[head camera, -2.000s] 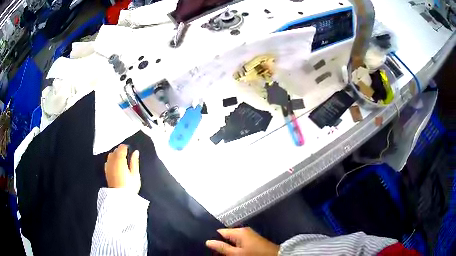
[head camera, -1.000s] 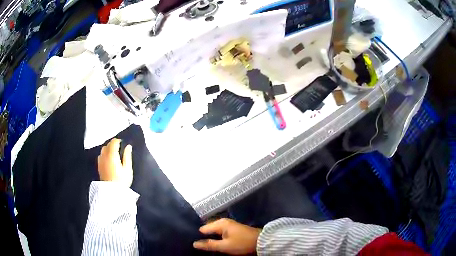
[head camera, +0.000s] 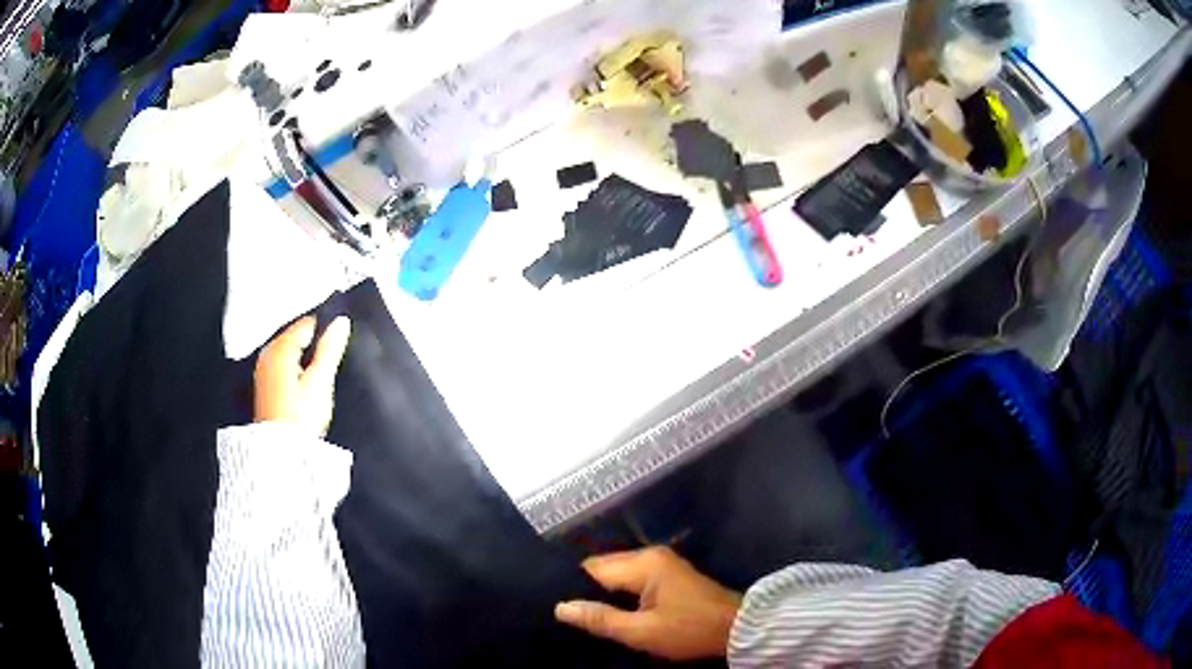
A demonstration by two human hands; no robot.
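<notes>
A large black garment piece [head camera: 431, 484] lies over the left of the white table and hangs past its front edge. My left hand [head camera: 298, 373] rests on it near its upper corner, thumb and fingers apart. My right hand [head camera: 660, 604] is at its right edge, below the table edge, thumb and forefinger apart; its other fingers are hidden. The metal presser foot area [head camera: 403, 209] is above the cloth's corner, apart from it. A blue plate [head camera: 446, 242] lies beside it.
Black labels [head camera: 621, 229] and snips with a pink-blue handle [head camera: 756, 248] lie right of the blue plate. More labels [head camera: 856, 190] and a round scrap tub [head camera: 967, 131] are farther right. A ruler strip [head camera: 654, 460] runs along the front edge. A blue crate [head camera: 974, 444] stands below.
The camera view has shifted, so the table things sit higher in the picture. Both hands stay on the black cloth, and its upper corner still lies near the machine's needle end.
</notes>
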